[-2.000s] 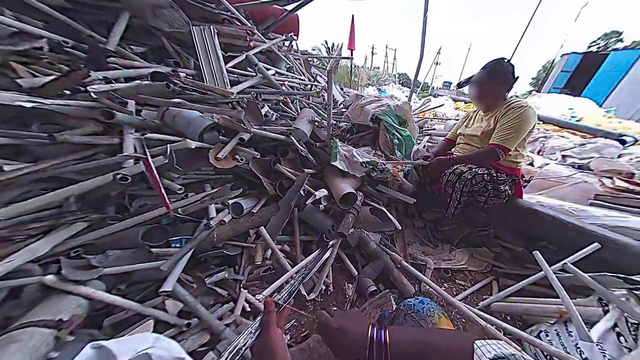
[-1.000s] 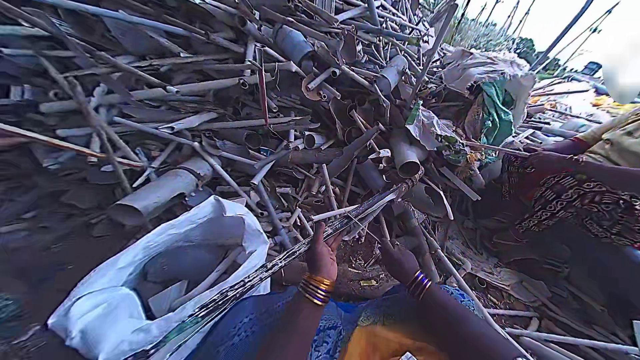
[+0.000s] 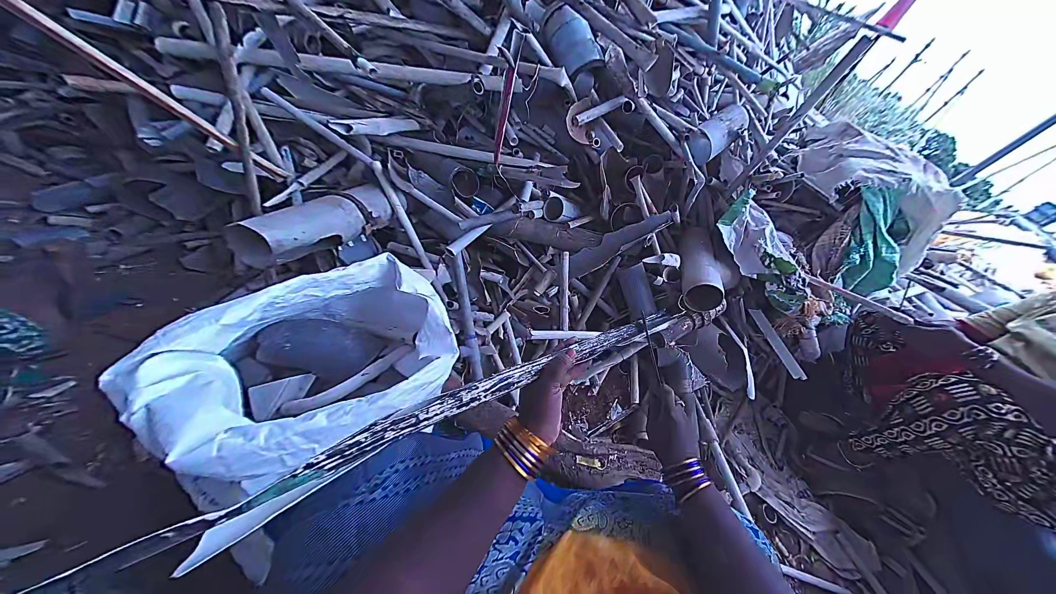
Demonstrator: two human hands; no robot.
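A long, split length of scuffed black-and-white plastic [image 3: 462, 398] runs slantwise from the lower left to the pile. My left hand [image 3: 554, 392], with gold bangles at the wrist, grips it near its upper part. My right hand [image 3: 672, 425], wearing purple and gold bangles, is closed on a thin dark tool [image 3: 652, 351] that crosses the length near its far end; the tool's kind cannot be told. Beyond my right hand lies an open grey pipe end [image 3: 703, 289]. Left of my hands stands an open white woven sack [image 3: 177, 404] holding broken plastic pieces [image 3: 318, 351].
A large heap of scrap pipes [image 3: 388, 70] rises ahead. A broken wide pipe [image 3: 305, 227] lies behind the sack. Crumpled white and green sheeting [image 3: 883, 177] is at the upper right. A person in patterned cloth [image 3: 957, 421] sits close on my right.
The view has tilted down and turned; the white sack now shows whole at the left, where two seconds ago only an edge showed. My left hand stays on the plastic length.
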